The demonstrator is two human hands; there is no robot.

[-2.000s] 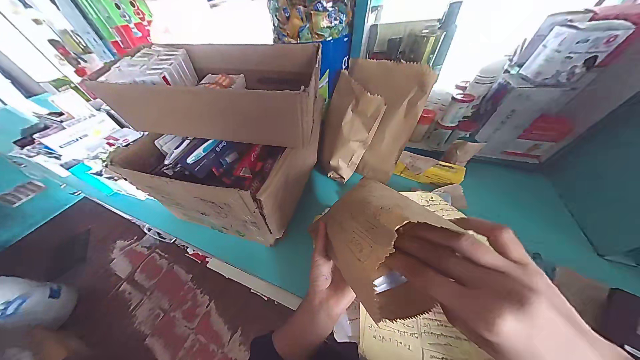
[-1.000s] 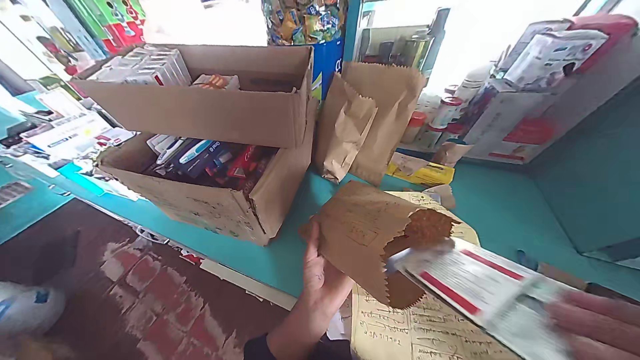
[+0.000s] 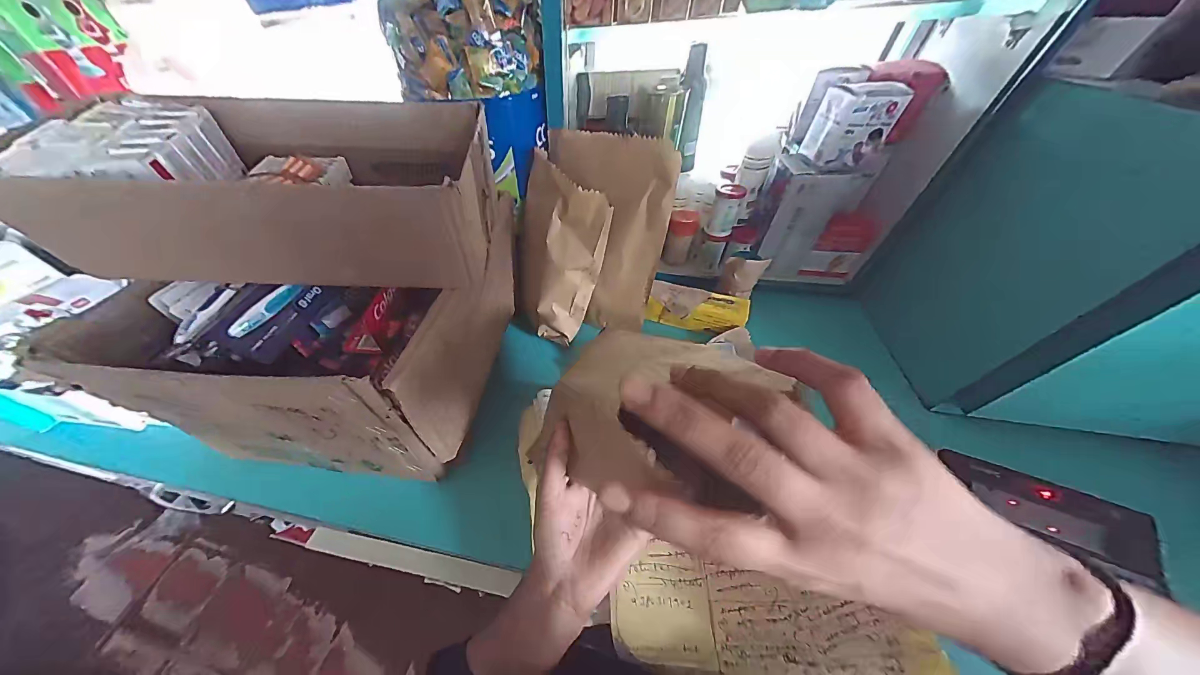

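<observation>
A brown paper bag (image 3: 609,403) lies tilted over the teal counter, its torn-edged mouth facing right. My left hand (image 3: 577,525) holds it from below and the left side. At the bag's mouth is my right hand (image 3: 797,469), fingers spread over the opening; whether it presses on the rim is unclear. The bag's contents are hidden. Handwritten yellowish paper sheets (image 3: 750,609) lie beneath the hands.
Two stacked cardboard boxes (image 3: 234,230) with packets and toothbrushes stand left. Behind are upright paper bags (image 3: 628,216), a yellow wrapper (image 3: 698,307) and bottles (image 3: 727,211). A black device with red lights (image 3: 1059,516) lies right, near a teal panel (image 3: 1022,234).
The white and red packet in my right hand one second ago is out of sight. My right hand has moved left to the bag's mouth. My left hand still holds the bag.
</observation>
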